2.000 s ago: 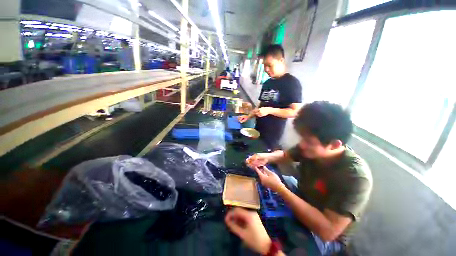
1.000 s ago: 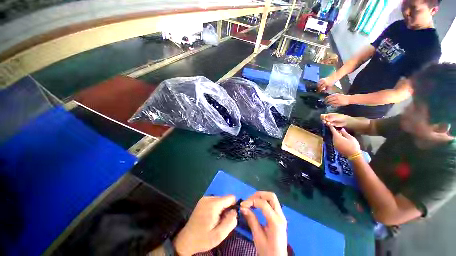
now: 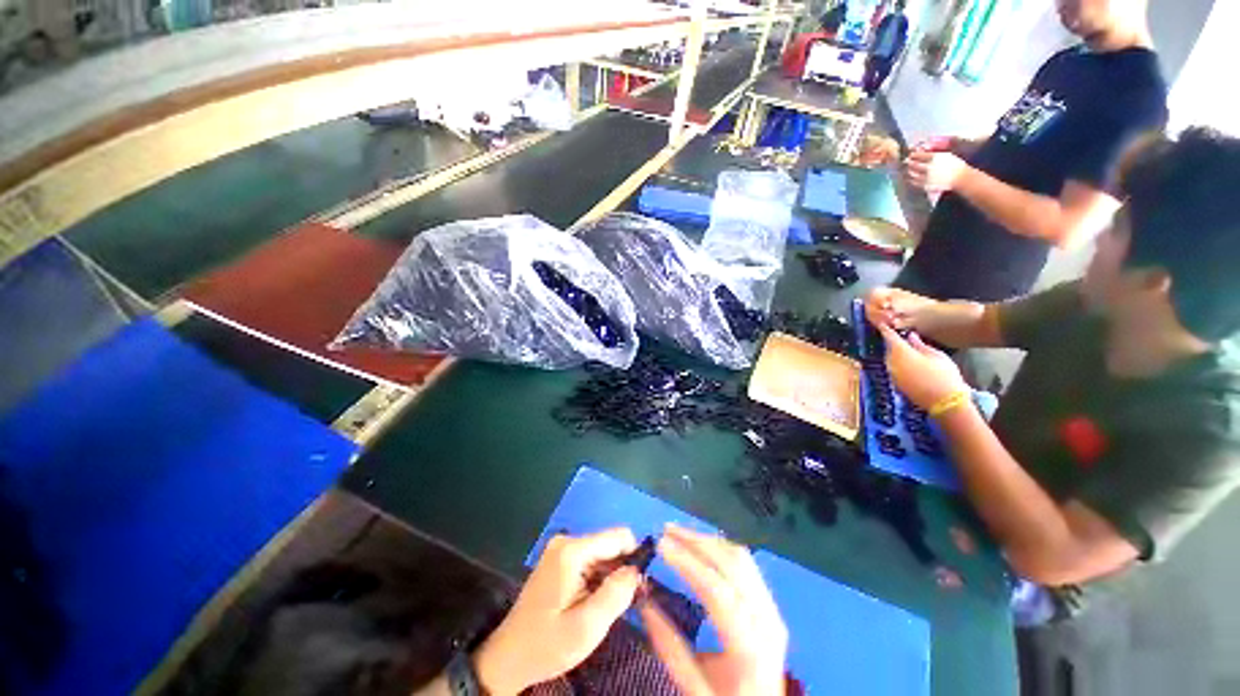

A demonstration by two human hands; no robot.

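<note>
My left hand [image 3: 564,612] is low in the middle of the head view, a dark band on its wrist. Its thumb and fingers pinch a small black plastic part [image 3: 636,555]. My right hand [image 3: 718,605] is just to the right, fingers bent and slightly blurred, its fingertips at the part's right end. Whether they grip it or only touch it I cannot tell. Both hands are over the near part of a blue board [image 3: 850,625]. Any smaller piece at the fingertips is hidden.
Black parts [image 3: 653,401] lie heaped beyond the board. A shallow tan box [image 3: 805,386] with pale contents stands beside them. Two clear bags [image 3: 483,292] of black parts lie behind. At right, a seated person works over a blue tray [image 3: 908,460]; another person stands beyond. A large blue sheet [image 3: 163,476] is at left.
Two seconds ago one hand was by the tan box; one second ago both hands met at the black part. Since then my right hand's fingers have spread a little from it.
</note>
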